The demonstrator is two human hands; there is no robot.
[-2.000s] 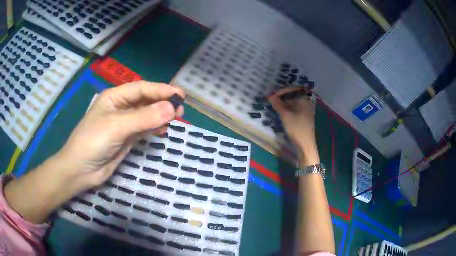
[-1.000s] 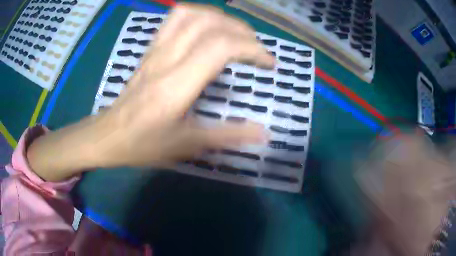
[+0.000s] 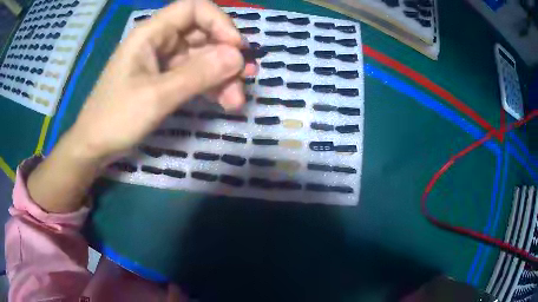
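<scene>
My left hand (image 3: pixel 171 76) is over the upper left of the white foam tray (image 3: pixel 330 197). Its thumb and fingers pinch a small dark part (image 3: pixel 255 52) above the tray. The tray lies flat on the green mat, with rows of black parts in its slots. Three beige empty slots show in one column at the lower right part of the tray. The hand hides part of the tray's upper left. My right hand is not in view; only a dark, unclear shape shows at the bottom edge.
A partly filled tray (image 3: pixel 59 53) lies at far left, a tray on a tan edge (image 3: pixel 383 26) at top right. A calculator (image 3: pixel 508 79) is at right. A thin red cord (image 3: pixel 426 197) loops over the mat. Stacked trays (image 3: pixel 519 236) stand at lower right.
One second ago my left hand was spread and blurred over the tray; its fingers now pinch a part. My right hand has left the view, and the red cord loop now shows at right.
</scene>
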